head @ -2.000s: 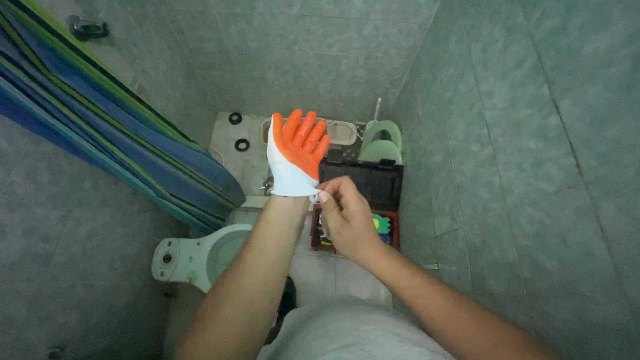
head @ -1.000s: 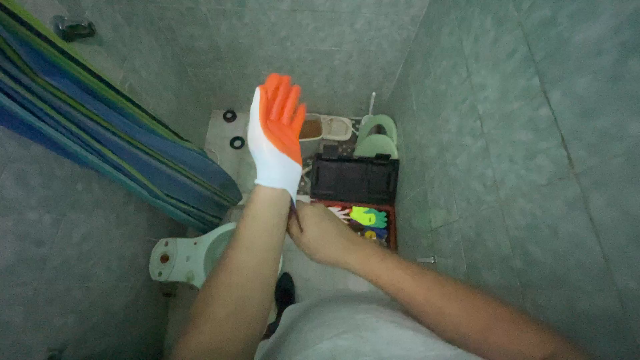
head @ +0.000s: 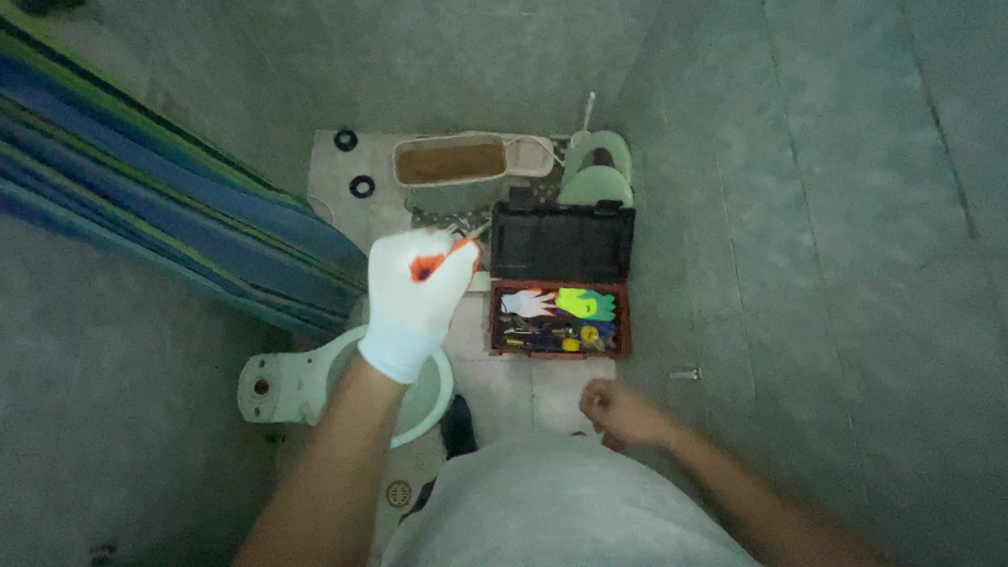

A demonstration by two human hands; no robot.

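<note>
My left hand [head: 421, 295] wears a white knit work glove with an orange coated palm, its back turned up and its fingers curled in over the toilet bowl's upper side. No object shows in its grasp. Bare and slightly blurred, my right hand [head: 614, 409] hangs below the toolbox with curled fingers; whether it holds anything is not plain. The toolbox [head: 559, 353] stands open on the floor between and beyond my hands. Inside lie a white and orange glove [head: 528, 303], a yellow-green glove [head: 584, 304] and several tools with yellow parts.
The toilet bowl [head: 442, 386] without its tank is at left, with a striped shower curtain [head: 197, 173] above it. Beyond the toolbox lie the toilet tank [head: 450, 161], its lid [head: 531, 156], a pale green toilet seat [head: 618, 153] and black rings [head: 362, 187]. A floor drain [head: 399, 494] is near my feet.
My right hand has let go of the left glove's cuff and moved down to the right. My left hand has turned and its raised fingers have curled. The toolbox shows more fully.
</note>
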